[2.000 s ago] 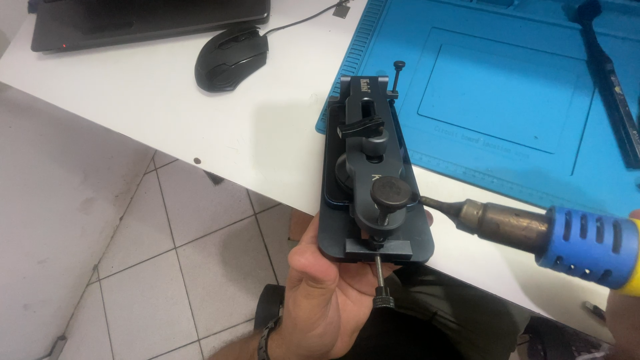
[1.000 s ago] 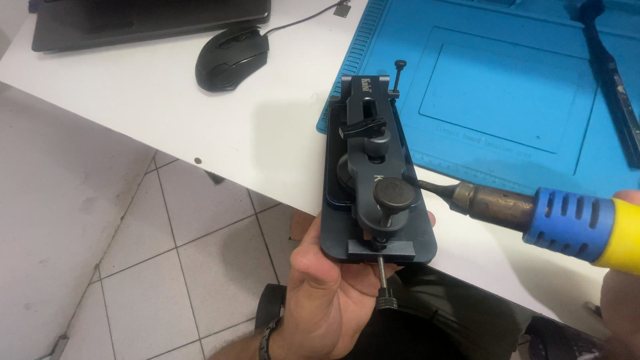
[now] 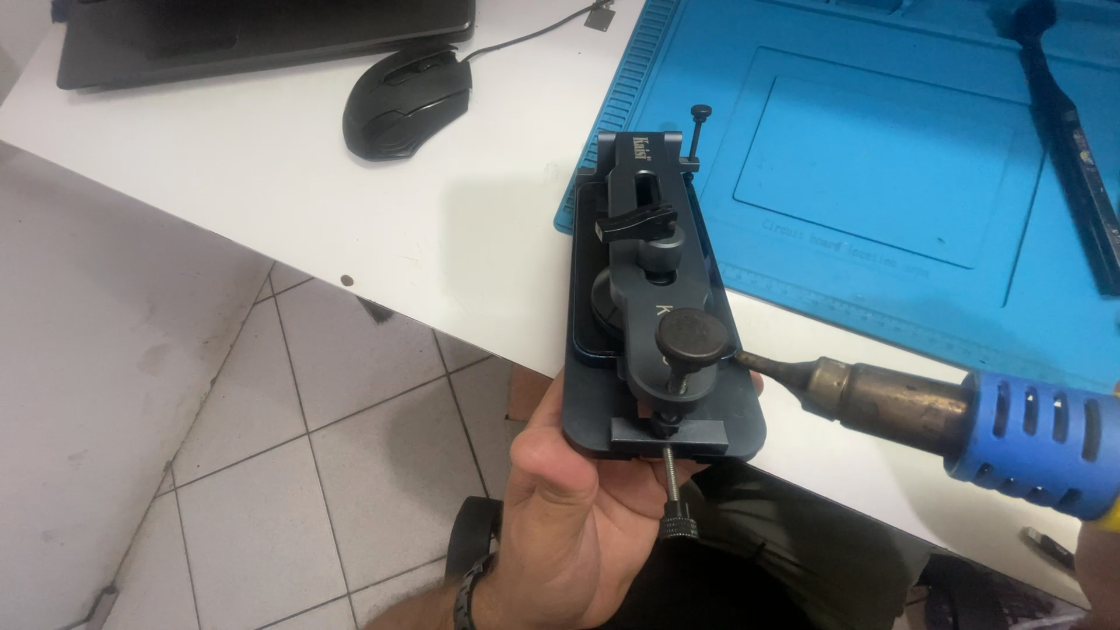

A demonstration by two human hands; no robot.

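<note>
My left hand [image 3: 577,516], with a dark bracelet at the wrist, holds a black Kaisi screen-separating clamp fixture [image 3: 667,385] from below. A smartphone [image 3: 593,262] lies clamped in it, under the bar with its round thumb knob [image 3: 691,336]. From the right comes a hot air gun [image 3: 1032,442] with a blue slotted collar and a narrow metal nozzle [image 3: 774,367]. The nozzle tip is at the phone's right edge, close to the knob. Of my right hand [image 3: 1099,560] only a part shows at the right edge, by the gun's yellow handle; its grip is mostly out of frame.
Behind the fixture a blue silicone repair mat [image 3: 884,175] lies on the white table [image 3: 394,210], with a black brush [image 3: 1072,149] on it. A black mouse [image 3: 409,103] and a laptop [image 3: 262,39] are at the upper left. Tiled floor [image 3: 385,455] shows below the table edge.
The hot air gun's nozzle first moved up along the phone's right edge, then came back down beside the knob. The fixture and my left hand have stayed nearly in place.
</note>
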